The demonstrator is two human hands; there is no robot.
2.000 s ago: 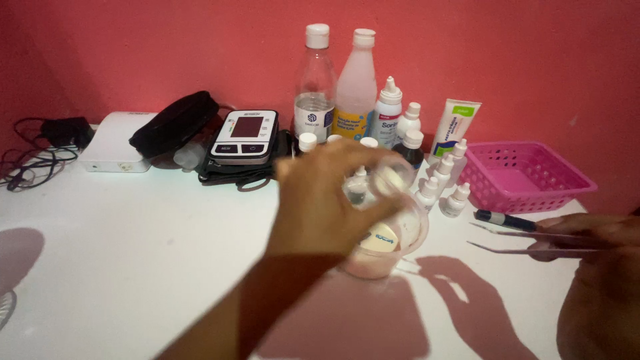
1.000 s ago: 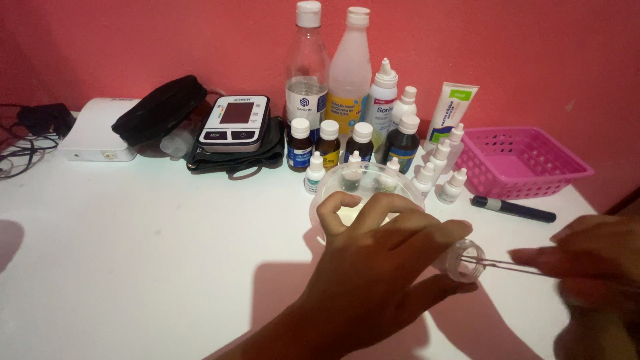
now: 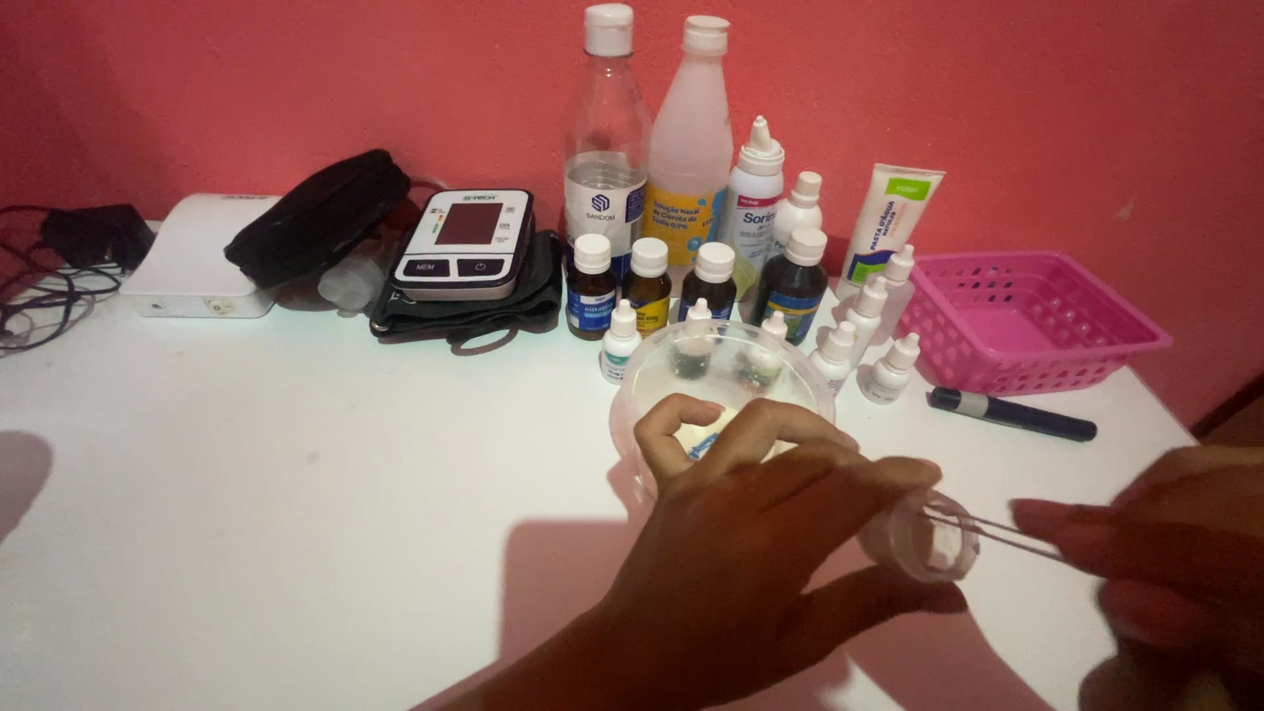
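My left hand grips a small clear plastic jar between thumb and forefinger, its mouth tilted toward my right hand. Something whitish shows inside the jar. Metal tweezers are held in my right hand, which is blurred; their tips reach the jar's mouth. Whether the tips pinch anything cannot be told. Beneath the curled fingers of my left hand is a round clear plastic tub with a pale, blue-marked thing at it, partly covered by the fingers.
Dropper bottles, dark medicine bottles and two tall clear bottles stand behind the tub. A cream tube, pink basket and dark pen-like device are right. A blood pressure monitor, black case and white box are left.
Two seconds ago my left hand was raised over the tub; it is now lower, holding the small jar farther right. The tweezers have moved from beside the pen-like device to the jar's mouth.
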